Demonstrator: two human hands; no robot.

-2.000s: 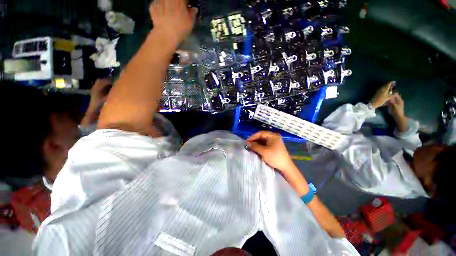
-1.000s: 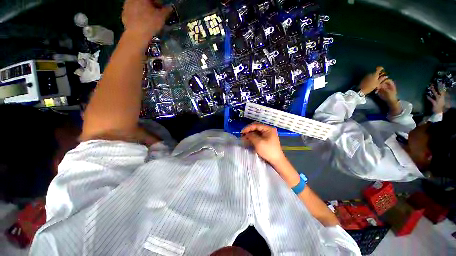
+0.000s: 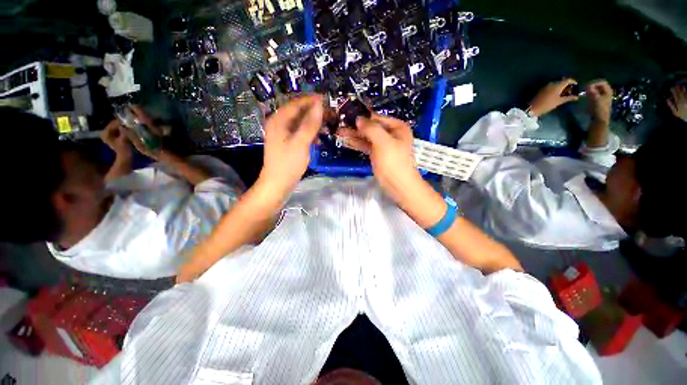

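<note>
My right hand (image 3: 388, 147), with a blue band at the wrist, pinches a small black shiny housing (image 3: 351, 110) above the near edge of the blue bin (image 3: 343, 164). My left hand (image 3: 290, 139) is close on the housing's left side, its fingers blurred; whether it touches the housing or holds anything cannot be told. The white strip (image 3: 446, 159) with rows of small slots lies behind my right hand, partly hidden by it. Black units with silvery looped tabs (image 3: 352, 57) fill the clear tray beyond my hands.
Another clear tray (image 3: 226, 101) with a few black units lies to the left. Pale small parts (image 3: 273, 9) are at the far edge. A person (image 3: 135, 218) works at the left, another (image 3: 550, 180) at the right. Red crates (image 3: 576, 289) stand behind on the right.
My left hand has come back from the far left tray to my right hand. My right hand has risen from the lap edge to over the bin. The view has shifted.
</note>
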